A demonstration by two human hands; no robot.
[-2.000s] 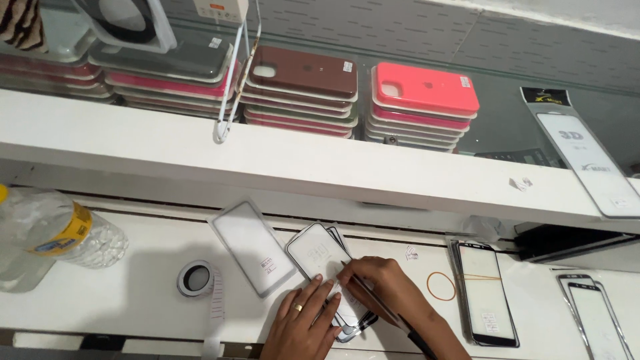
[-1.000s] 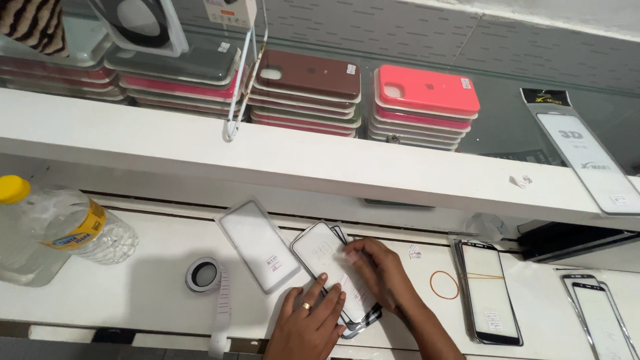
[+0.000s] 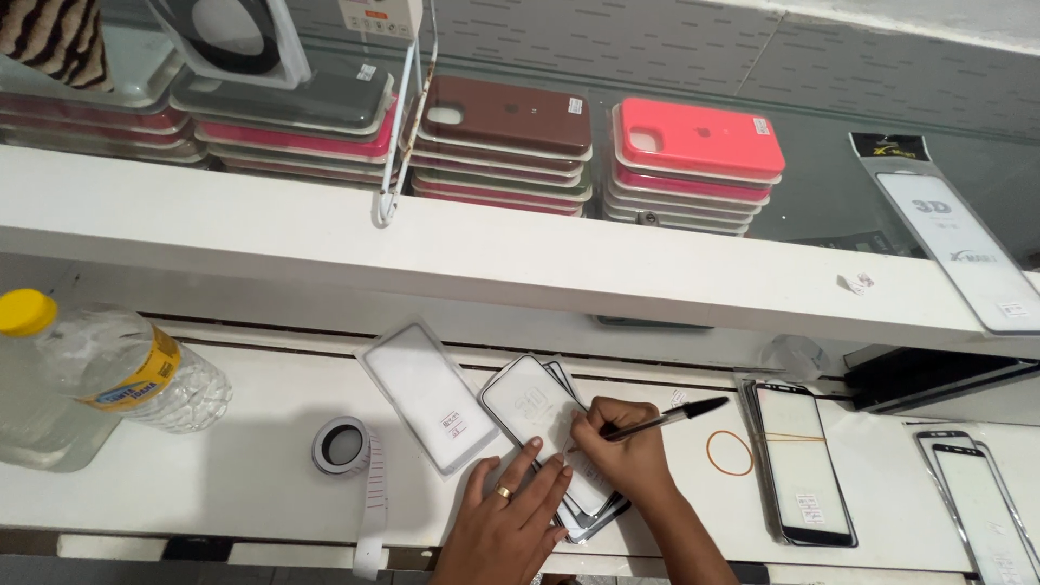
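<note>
My right hand [image 3: 621,447] is closed around a ballpoint pen [image 3: 666,418], whose tip end points down at the top screen protector [image 3: 532,398] of a small overlapping pile. My left hand [image 3: 508,516] lies spread on the pile's lower left edge, with a ring on one finger. Left of the pile, a clear-wrapped protector [image 3: 422,382] with a small label lies tilted. A roll of price labels [image 3: 341,445] sits farther left, its strip hanging over the counter's front edge.
Water bottles [image 3: 154,374] stand at left. On the right are a rubber band [image 3: 729,452], a banded stack of protectors [image 3: 792,455] and more protectors [image 3: 975,496]. The shelf [image 3: 504,260] above carries stacked phone cases [image 3: 699,142] and a packaged protector [image 3: 951,236].
The pen now points up and to the right from my right hand; one second ago it could not be made out. My left hand stays on the pile.
</note>
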